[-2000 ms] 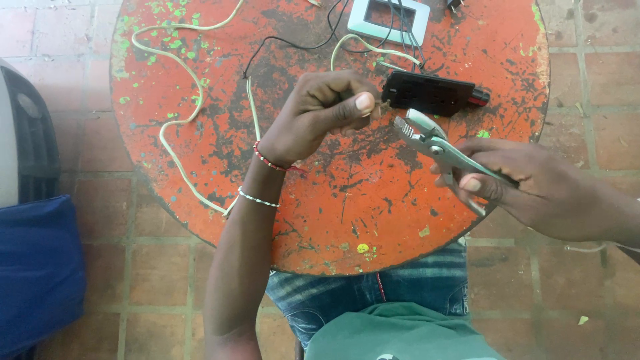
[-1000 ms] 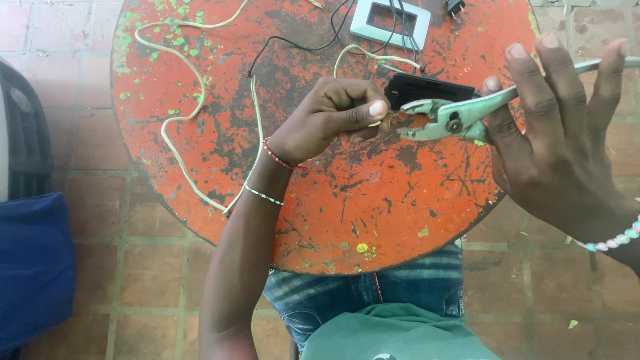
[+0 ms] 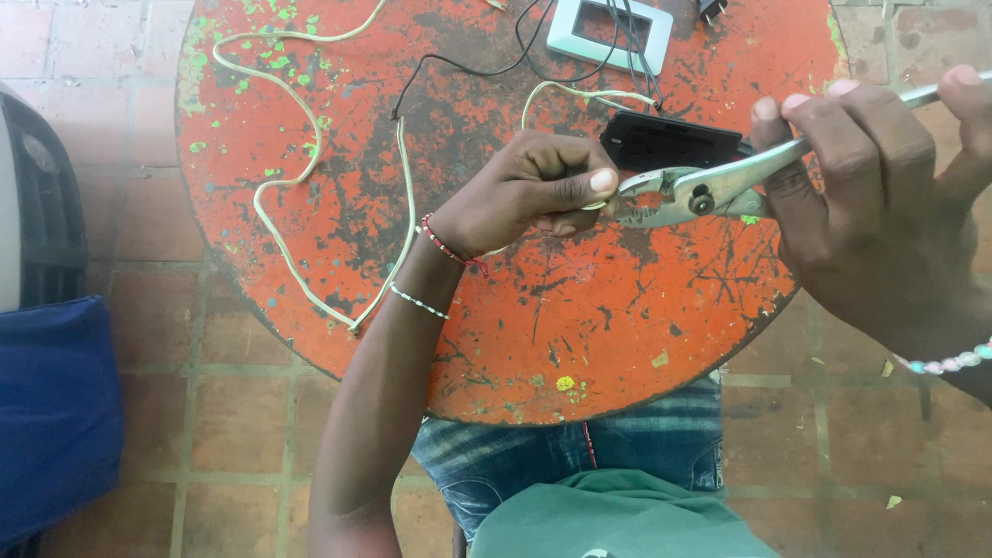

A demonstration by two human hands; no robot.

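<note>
My left hand (image 3: 554, 186) pinches a pale insulated wire (image 3: 595, 206) between thumb and fingers, above the round orange table. In my right hand (image 3: 868, 186) are slip-joint pliers (image 3: 701, 200), their handles spread and their jaws parted beside my left fingertips. Whether the wire's end lies between the jaws cannot be told. Behind the pliers a black plastic device (image 3: 670, 141) rests on the table, partly covered by them. A pale cable (image 3: 298, 260) winds over the left part of the table, its end close to a thin black cord (image 3: 457, 67).
A white rectangular frame (image 3: 562, 27) lies at the table's far side under black cords, with a black plug (image 3: 711, 8) to its right. The worn table (image 3: 496, 387) has its near edge at my lap. A blue cloth (image 3: 58, 418) hangs at the left over the tiled floor.
My right hand has turned and spread its fingers along the handles, and the pliers now lie more level, closer to my left fingertips. My left hand still pinches at nearly the same spot.
</note>
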